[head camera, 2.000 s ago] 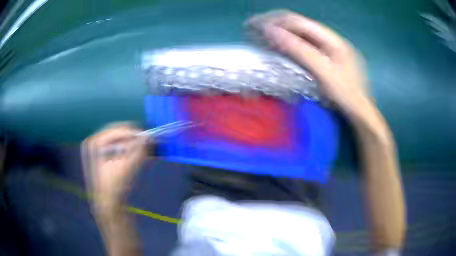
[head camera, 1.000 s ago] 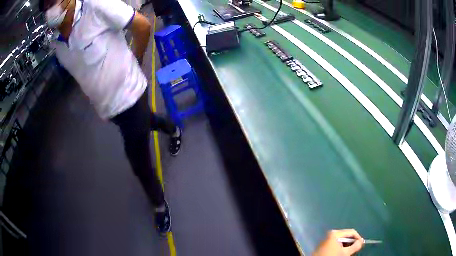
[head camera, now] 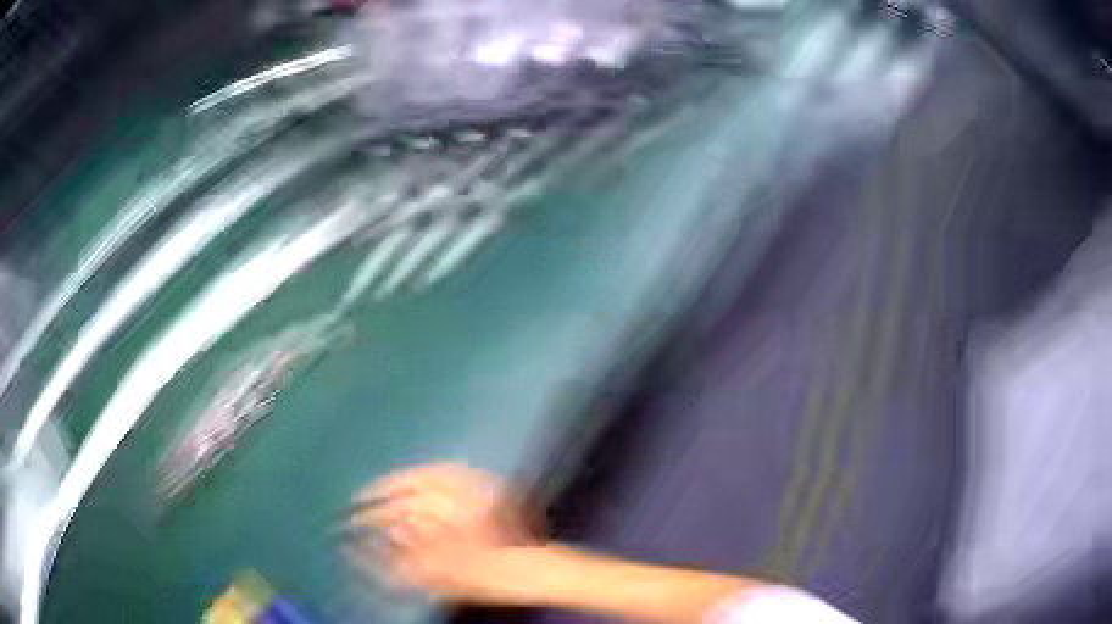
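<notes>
The frame is strongly blurred. My right hand (head camera: 433,524) is over the green bench (head camera: 488,354) at the lower middle, its forearm coming in from the lower right. Its fingers point left and look bent; blur hides whether they hold anything. A small blue piece, likely the scrap bin's corner (head camera: 287,613), shows at the bottom edge beside a yellow-tan patch (head camera: 238,600). A blurred greyish-pink row, likely a carrier jig (head camera: 232,421), lies on the bench at left. My left hand and the tweezers are not in view.
White lengthwise strips (head camera: 183,335) curve along the left of the bench. A pale machine-like shape (head camera: 512,55) is at the top. The bench's dark edge (head camera: 610,451) borders a grey floor with a yellow line (head camera: 823,475). A large pale shape (head camera: 1049,427) is at right, unclear.
The view has swung to the bench's other side. The walking person, the stools and the hand with tweezers have left the picture; my right hand and forearm now show.
</notes>
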